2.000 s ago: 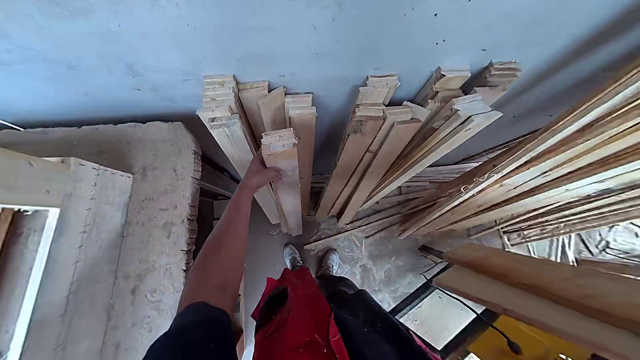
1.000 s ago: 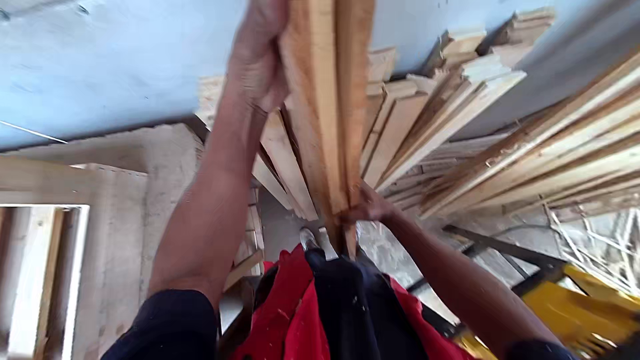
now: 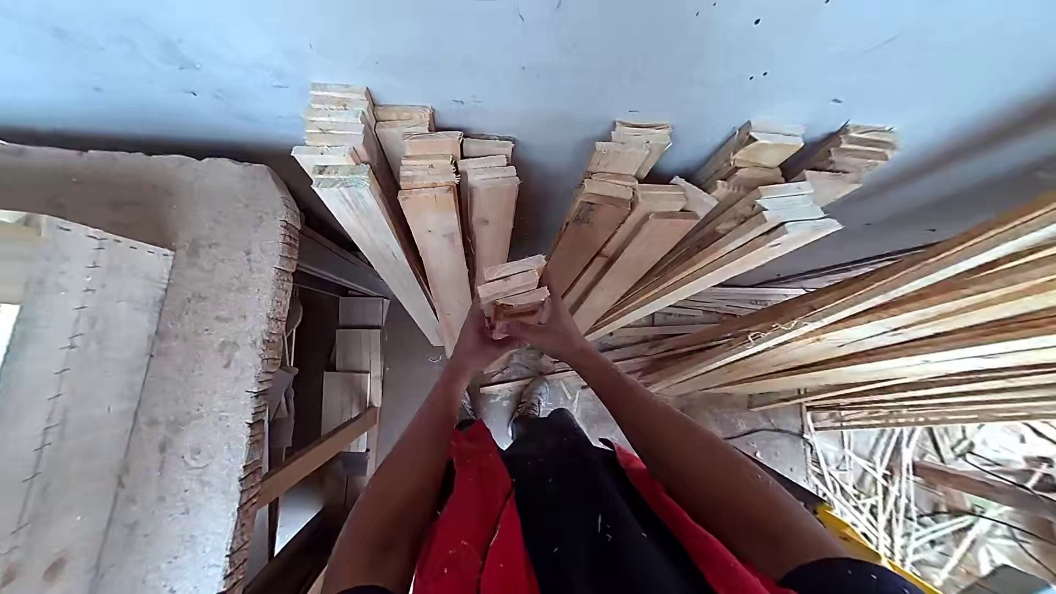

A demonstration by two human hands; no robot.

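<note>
Low in front of my body, a small bundle of wooden boards (image 3: 511, 285) stands upright between my two hands. My left hand (image 3: 480, 340) grips its left side, and my right hand (image 3: 559, 328) grips its right side, with fingers across the near face. The boards' upper ends are uneven, and their lower parts are hidden by my hands. Just beyond, stacks of upright boards (image 3: 433, 239) lean against the wall on the left. More leaning boards (image 3: 627, 239) stand to the right of the bundle.
A rough-edged workbench top (image 3: 206, 239) is at the left, with short wood pieces (image 3: 355, 355) beneath it. Long timber strips (image 3: 891, 322) fan out at the right, above a heap of thin offcuts (image 3: 899, 487). The pale wall (image 3: 561, 66) rises ahead.
A second ago my left hand was high on raised boards and my right hand low; now both hands are low, side by side around a bundle. Two seconds ago only my left hand showed, on a board stack.
</note>
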